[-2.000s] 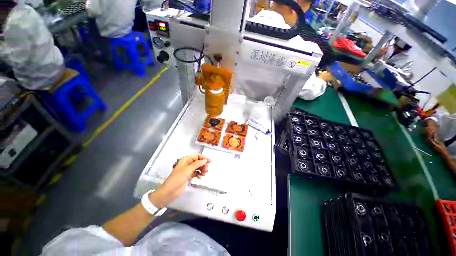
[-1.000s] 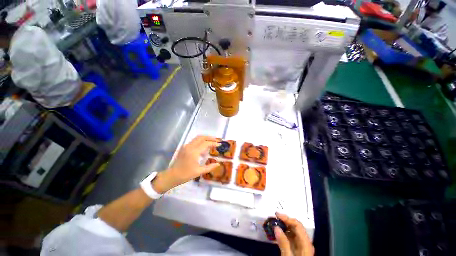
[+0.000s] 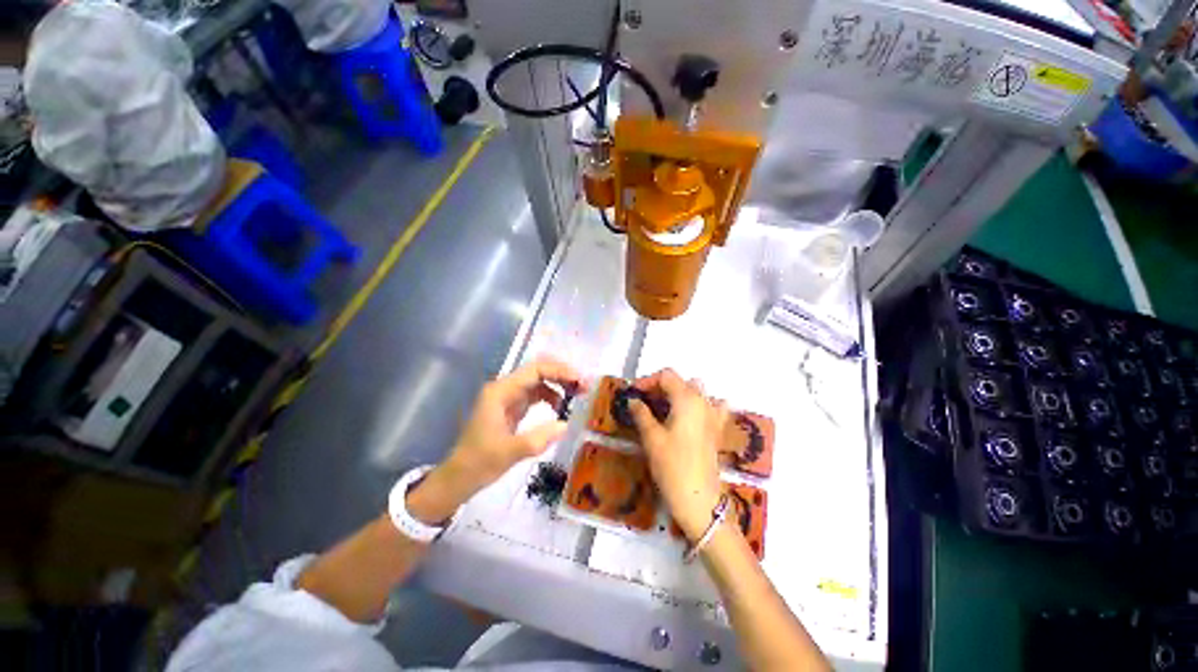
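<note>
Four orange-brown fixture nests [image 3: 608, 487] sit in a two-by-two group on the white machine table. My right hand [image 3: 683, 433] reaches over them, its fingertips on a round black housing [image 3: 633, 410] at the far left nest. My left hand [image 3: 510, 427] is just left of that nest and pinches a small dark part [image 3: 568, 400] between thumb and finger. A pile of small black parts [image 3: 547, 484] lies left of the near left nest. My right wrist and forearm partly cover the two right nests.
An orange-gold press head [image 3: 671, 250] hangs above and behind the nests. A pale tube [image 3: 812, 326] lies at the table's right rear. Black blister trays [image 3: 1051, 407] stand on the green bench at right. A seated person [image 3: 118, 105] and blue stools [image 3: 283, 269] are at left.
My right hand has moved from the table's front right to the far left nest. My left hand has drawn back left and now pinches a small part. The view has moved closer.
</note>
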